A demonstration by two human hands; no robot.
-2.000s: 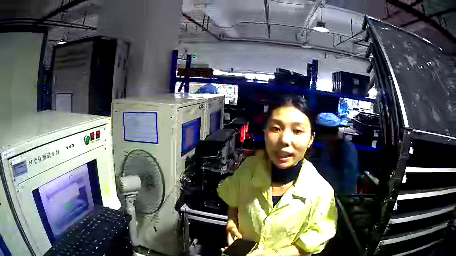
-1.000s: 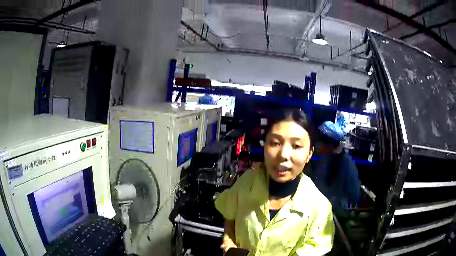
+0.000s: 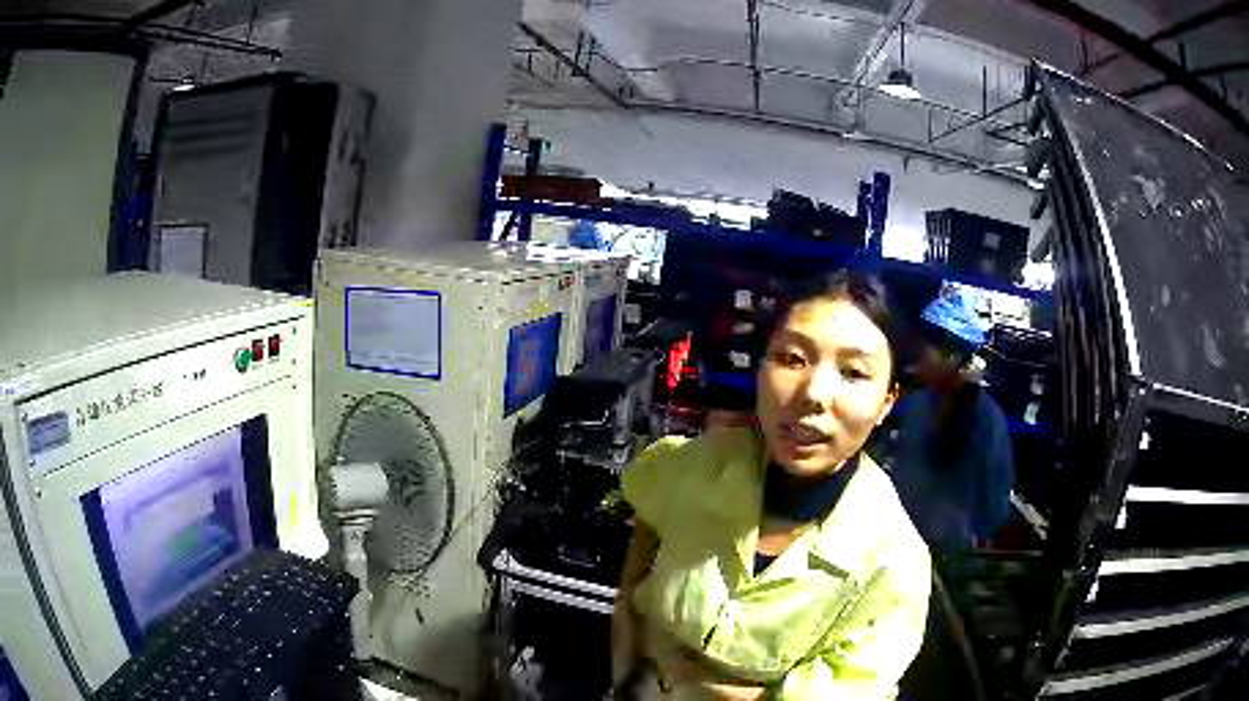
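Neither of my hands is in the picture. A person in a yellow-green jacket (image 3: 781, 589) stands close in front of me, facing me; their hands are mostly cut off by the lower edge. At the left is a cream test cabinet (image 3: 165, 363) with a lit screen (image 3: 178, 520) and green and red buttons (image 3: 258, 353) at its top right. A black keyboard (image 3: 240, 633) lies before the screen, partly cut off at the bottom.
A pedestal fan (image 3: 393, 482) stands right of the near cabinet, before further cream cabinets (image 3: 466, 308). A tall tray rack (image 3: 1164, 260) with pale-edged shelves rises at the right. A second person in a blue cap (image 3: 955, 318) is behind. Blue shelving (image 3: 874, 212) stands at the back.
The person in the yellow-green jacket has shifted right in the view and turned their head slightly. The dark phone seen low in their hands earlier no longer shows. My view has tilted slightly.
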